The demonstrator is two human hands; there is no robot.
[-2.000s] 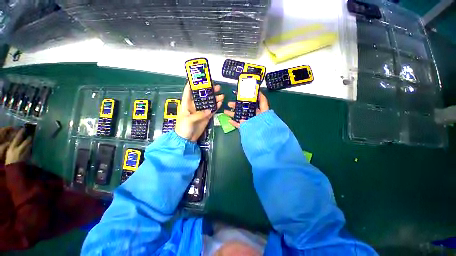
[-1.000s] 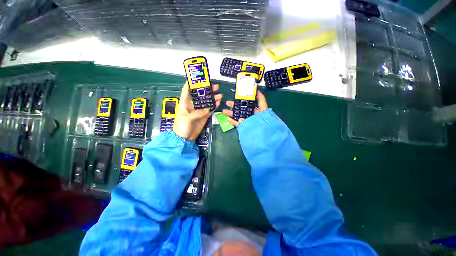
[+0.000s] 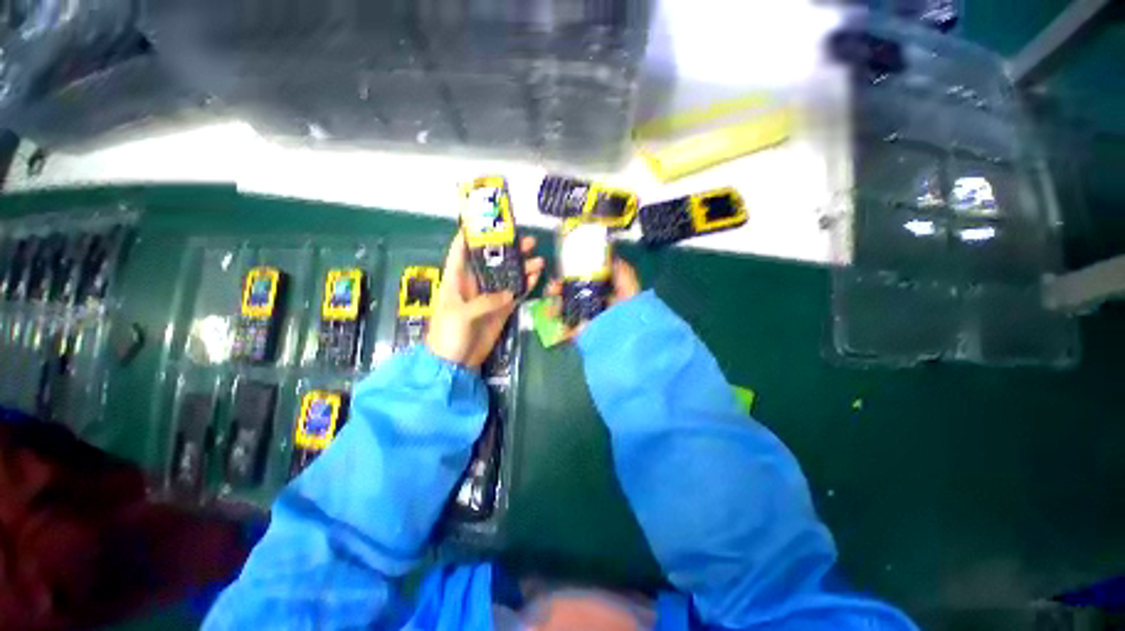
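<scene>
My left hand (image 3: pixel 466 308) holds an upright yellow and black phone (image 3: pixel 489 212) with a lit screen, thumb at its keypad. My right hand (image 3: pixel 601 296) holds a second phone (image 3: pixel 586 254) with a bright white screen; the picture is blurred here. Two more phones lie sideways on the white strip, one (image 3: pixel 592 200) just behind my right hand's phone and one (image 3: pixel 693 216) to its right. A blister tray (image 3: pixel 183 286) on the left holds yellow-framed phones, some with lit screens, and all-black ones. My left sleeve covers part of it.
Stacked clear trays (image 3: pixel 407 86) stand at the back. A yellow piece (image 3: pixel 716 136) lies on the white strip. A clear blister tray (image 3: pixel 956 296) is at right. Green stickers (image 3: pixel 547 324) lie on the mat. Another tray (image 3: pixel 56 296) and a person's dark red sleeve (image 3: pixel 86 530) are at far left.
The view has shifted slightly and blurred. The neighbour's hands at far left have gone out of sight since the earliest frame. Both my hands still hold their phones, with the right one slightly lower.
</scene>
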